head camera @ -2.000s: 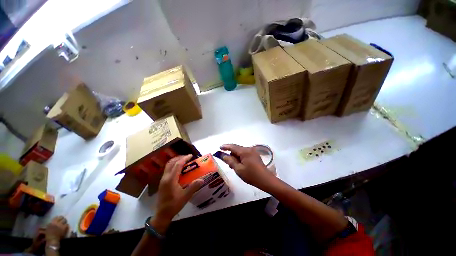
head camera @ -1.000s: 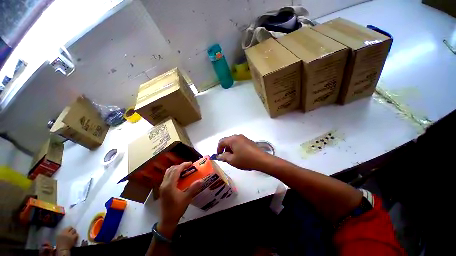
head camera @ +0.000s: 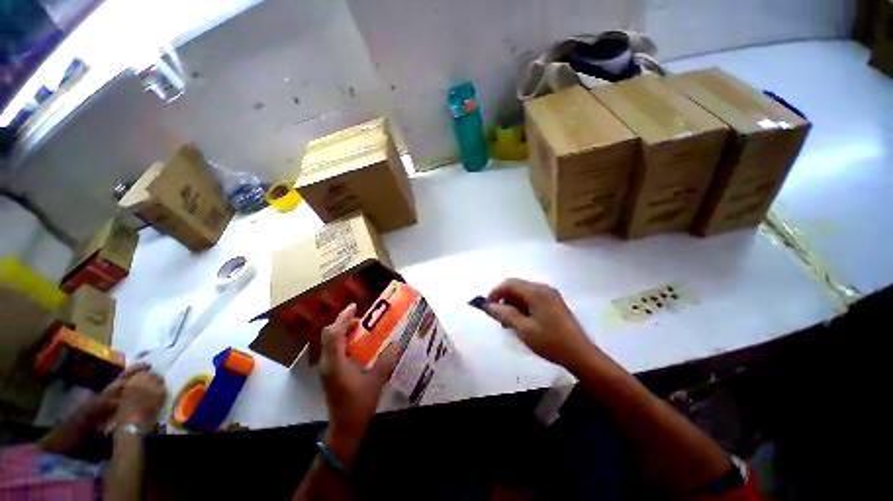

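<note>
An orange-topped retail box point(head camera: 423, 350) with black and white printed sides stands tilted at the bench's front edge. My left hand point(head camera: 354, 367) grips its left side and top edge. My right hand point(head camera: 534, 318) is to the right of the box, apart from it, and pinches a small dark object point(head camera: 479, 303), perhaps the end of a cutter. An open brown carton point(head camera: 328, 264) lies just behind and left of the box, its opening towards me, with orange boxes inside.
Three closed cartons point(head camera: 668, 161) stand in a row at back right, another closed carton point(head camera: 357, 176) at back centre. A teal bottle point(head camera: 468, 127) is between them. A blue and orange tape dispenser point(head camera: 220, 391) is at left front. Another person's hands point(head camera: 137, 396) pull pale tape at left.
My right hand has moved right, away from the box top, with the dark object. The retail box is tilted more. The other person's hands have come further into view.
</note>
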